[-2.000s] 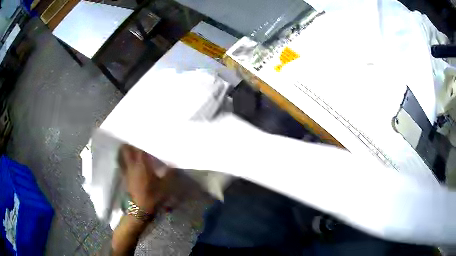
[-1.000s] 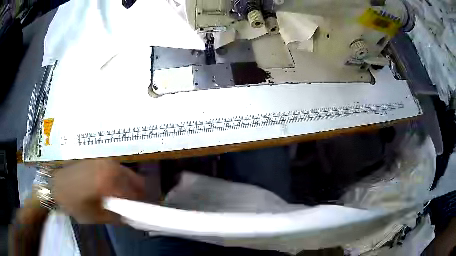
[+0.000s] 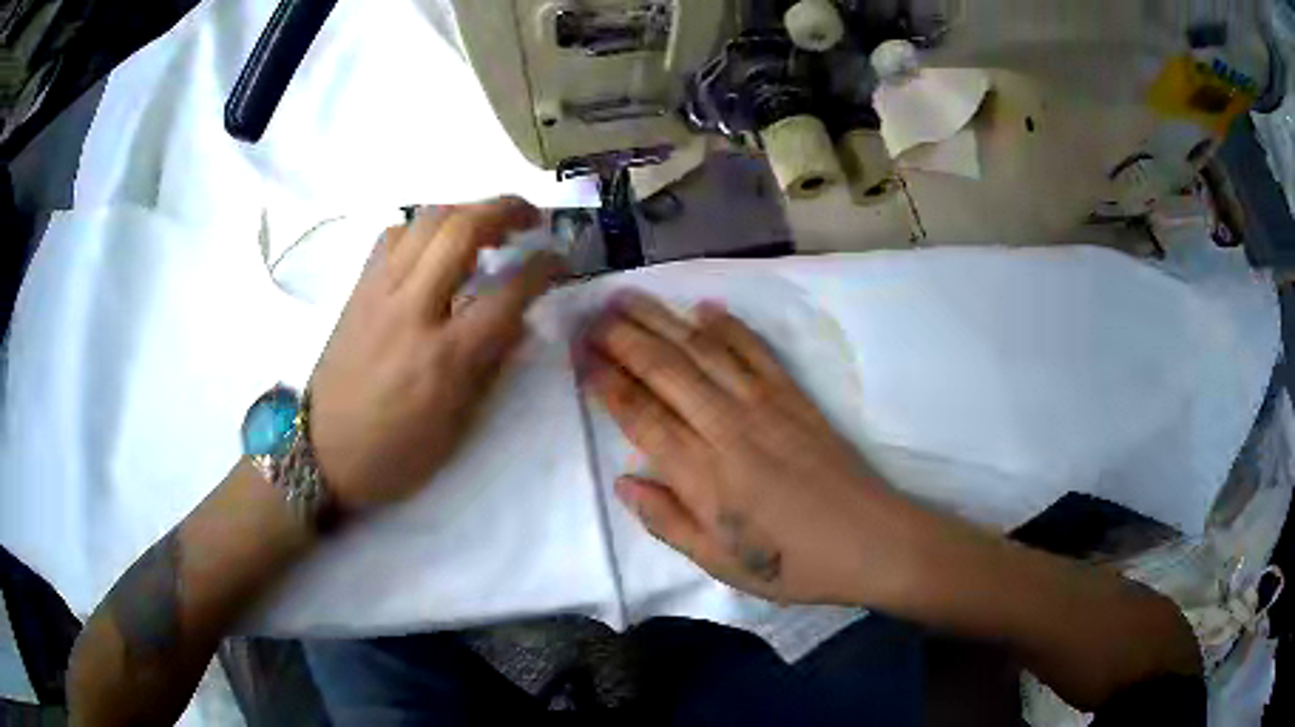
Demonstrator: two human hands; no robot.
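Note:
White fabric panels (image 3: 1023, 369) lie spread over the table in front of the machine. A thin straight seam line (image 3: 599, 497) runs from the near edge up between my hands. My left hand (image 3: 426, 341), with a watch on the wrist, has thumb and fingers closed on a small bunched bit of white fabric, left of the presser foot. My right hand (image 3: 724, 440) lies flat on the fabric, fingers a little apart, fingertips just below the foot. The presser foot (image 3: 619, 227) is dark and stands beyond the cloth's far edge. The needle tip is not clear.
The cream sewing machine head (image 3: 611, 71) stands at the back, with ribbed tension knobs (image 3: 800, 154) to its right. A dark curved lever (image 3: 277, 71) is at upper left. A yellow label (image 3: 1200, 93) is at upper right. White scraps and threads (image 3: 1228, 618) hang at lower right.
The view has moved closer to the machine. The fabric has come up from below the table edge and now covers the printed ruler. Both hands are now on it near the foot.

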